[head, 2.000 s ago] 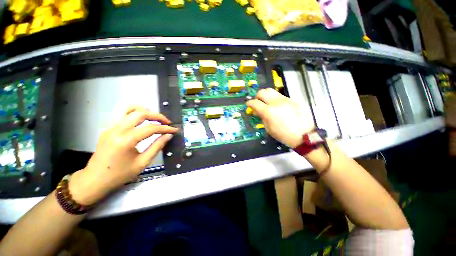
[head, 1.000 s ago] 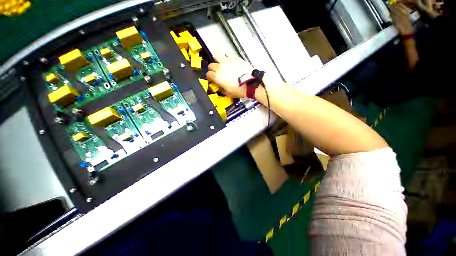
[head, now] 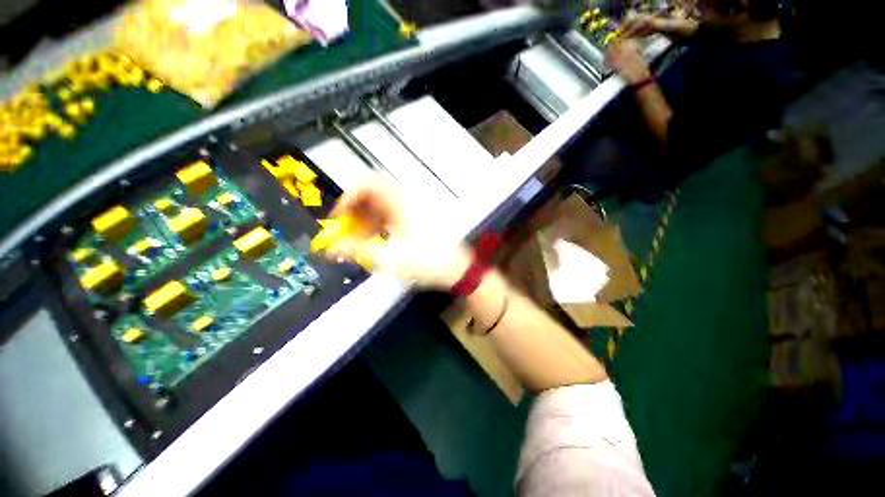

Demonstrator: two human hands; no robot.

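My right hand is blurred, with a red band at the wrist, at the black parts tray beside the carrier frame. Large yellow blocks lie in the tray's upper part. More yellow blocks show at my fingertips; the blur hides whether they are gripped. The black carrier frame holds green circuit boards carrying large yellow blocks and small yellow blocks. My left hand is not in view.
Small yellow blocks and a clear bag of them lie on the green mat, near a pink cloth. The silver rail runs diagonally. An open cardboard box is below. Another person's hands are at upper right.
My left hand has gone out of view since the earliest frame. My right hand moved from the boards to the parts tray and stays there. The view has swung right.
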